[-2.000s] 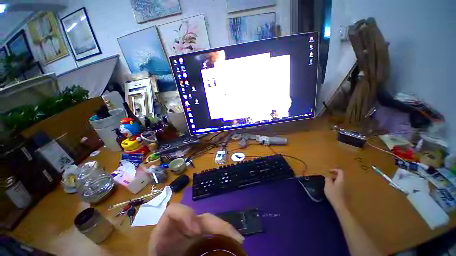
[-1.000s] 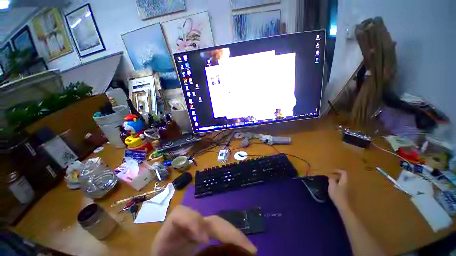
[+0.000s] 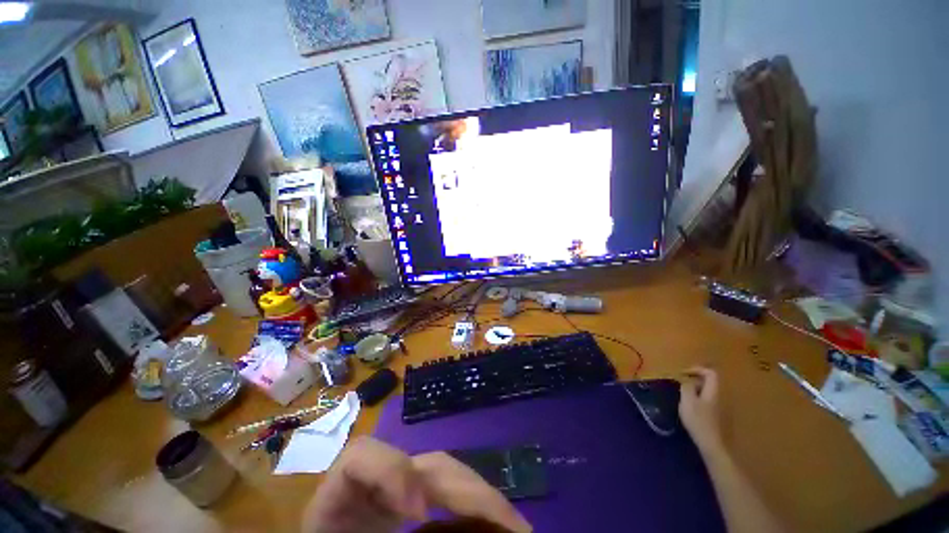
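My left hand (image 3: 401,489) is at the bottom centre, cut off by the lower edge, its fingers curled around a round brown cup (image 3: 458,527). Only a dark brown sliver of the cup shows. My right hand (image 3: 701,408) rests at the right edge of the purple desk mat (image 3: 624,474), against the right side of the dark computer mouse (image 3: 655,405). It does not cover the mouse, and its fingers look loosely bent and empty. A flat black rectangle (image 3: 518,471), perhaps a phone, lies on the mat, partly behind my left hand.
A black keyboard (image 3: 510,375) lies below the monitor (image 3: 520,187), which shows a white window. At left are a jar (image 3: 196,468), white paper (image 3: 318,435), a tissue box (image 3: 281,373) and a clear glass item (image 3: 203,387). Papers (image 3: 892,453) and driftwood (image 3: 775,167) are at right.
The cup has dropped lower, with less of it showing than two seconds ago. The view has shifted slightly. My right hand stays beside the mouse.
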